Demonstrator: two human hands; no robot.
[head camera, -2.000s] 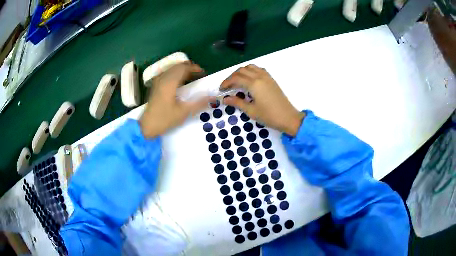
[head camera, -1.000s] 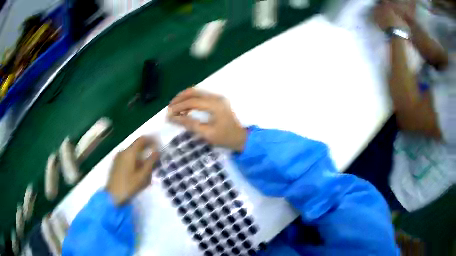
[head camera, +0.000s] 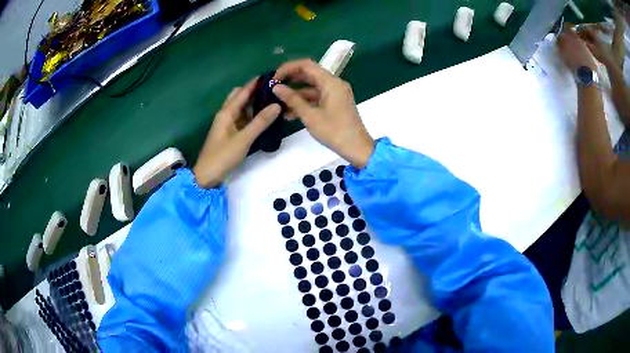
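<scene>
My left hand (head camera: 233, 131) holds a black rounded device (head camera: 266, 103) over the near edge of the green belt. My right hand (head camera: 323, 103) is at its upper end, with thumb and forefinger pinched together. Whether a black disc is between those fingertips cannot be told. The sticker sheet (head camera: 334, 258) with rows of black discs lies on the white bench below my hands. Several cream-white housings, one of them (head camera: 159, 170) beside my left sleeve, lie on the belt to the left, with dark spots near one end.
Spare sticker sheets (head camera: 69, 293) lie at the left, with a cream-white housing (head camera: 90, 274) beside them. More housings (head camera: 414, 41) lie on the belt at upper right. A blue bin (head camera: 93, 52) of gold-brown parts stands beyond the belt. Another person's arm (head camera: 590, 124) is at the right.
My hands have moved from the top of the sheet to the black device, which lay loose on the belt before. My left hand now holds it. The camera view has shifted too.
</scene>
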